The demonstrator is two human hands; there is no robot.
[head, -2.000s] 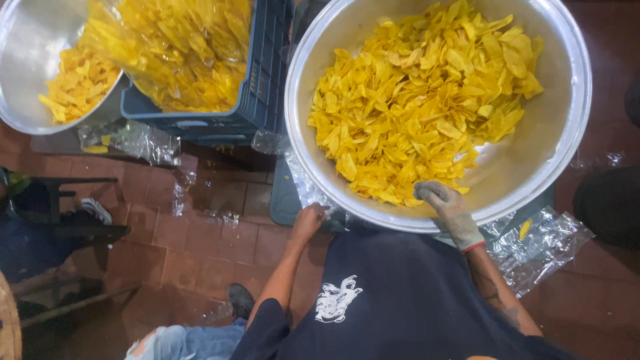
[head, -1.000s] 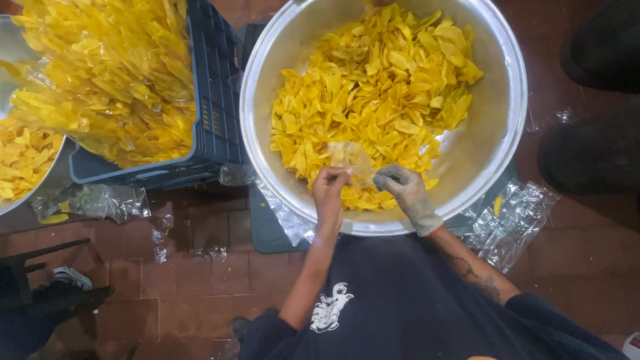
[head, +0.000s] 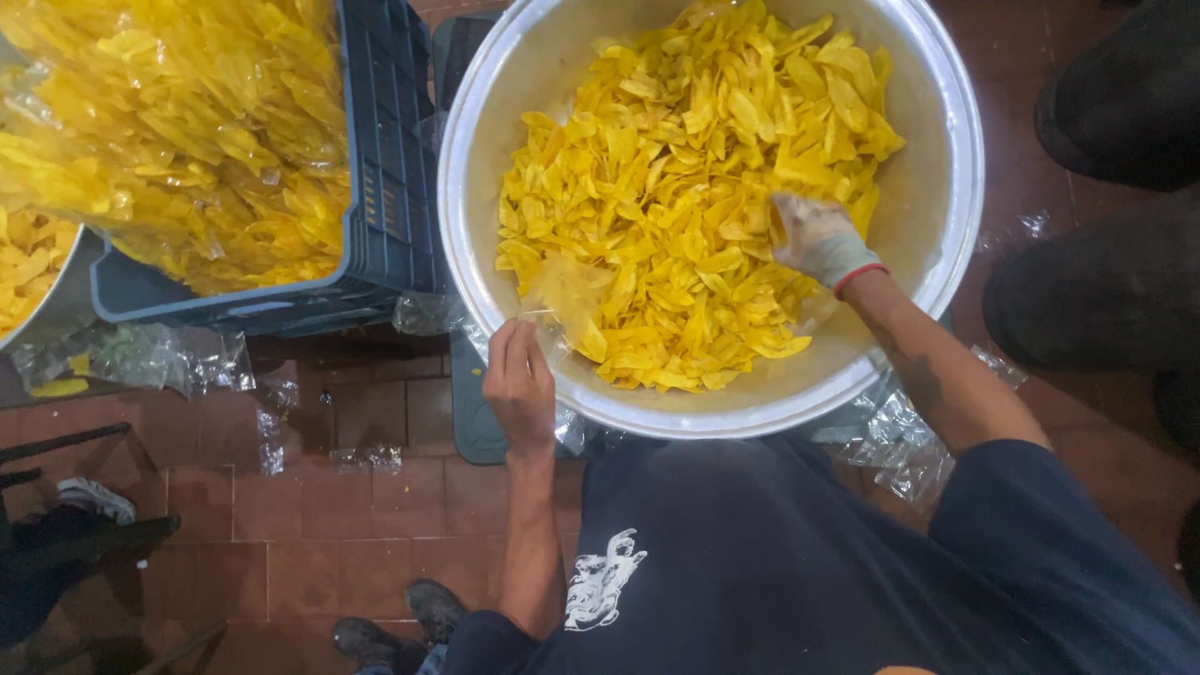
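Note:
A large round metal basin [head: 712, 422] in front of me holds a heap of thin yellow chips [head: 656, 187], which look like plantain chips. At the basin's near left rim, my left hand [head: 521, 380] pinches the edge of a clear plastic bag [head: 567, 295] that lies over the chips. My right hand [head: 825, 234], in a pale glove with a red cuff, reaches into the right part of the heap. Its fingers touch chips; whether they are closed on any is blurred.
A blue plastic crate [head: 394, 187] at the left is piled with bagged yellow chips [head: 187, 122]. Behind it shows a second metal basin [head: 70, 291] with chips. Clear plastic bags [head: 900, 441] lie right of me, others at left. Shoes [head: 436, 605] and dark rounded objects [head: 1097, 281] stand around.
Both hands were together at the basin's near side one second ago. The right has since moved right and farther into the chips, while the left is at the left rim with the bag.

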